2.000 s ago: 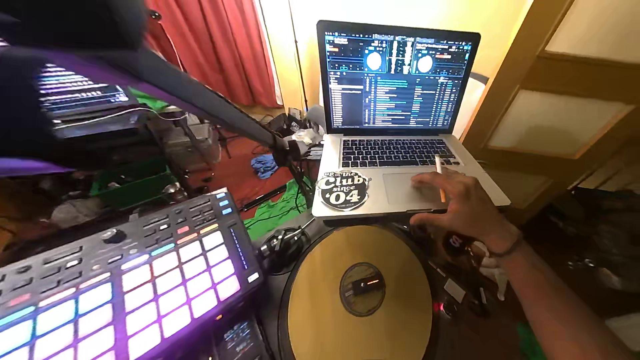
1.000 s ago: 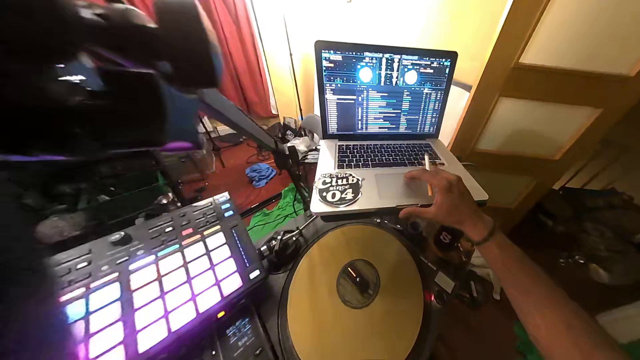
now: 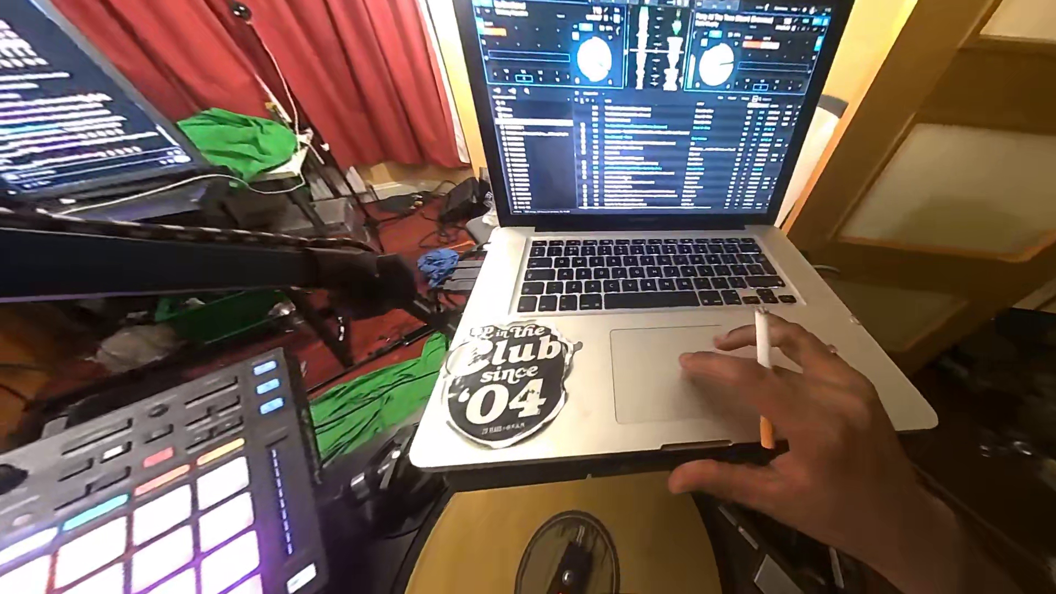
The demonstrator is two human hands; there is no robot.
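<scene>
My right hand (image 3: 825,445) is over the trackpad of a silver laptop (image 3: 577,429), its index fingertip at the trackpad (image 3: 652,375). A cigarette (image 3: 764,346) with an orange filter is held between its fingers, the white end pointing up. The thumb sticks out past the laptop's front edge, above a turntable with a gold record (image 3: 487,528). On the laptop screen (image 3: 643,157) is DJ software with two round deck displays and a track list. A round black-and-white sticker (image 3: 507,384) is on the left palm rest. My left hand is not in view.
A pad controller (image 3: 165,495) with lit pads stands at lower left. A dark boom arm (image 3: 165,264) crosses the left side, with a second screen (image 3: 74,107) behind it. Green cloth (image 3: 379,396) and cables lie beyond the controller. A wood-framed panel (image 3: 874,165) rises at right.
The view has moved much closer to the laptop. My right hand stays by the trackpad with the cigarette between its fingers. The dark blurred object seen at upper left one second ago is out of view.
</scene>
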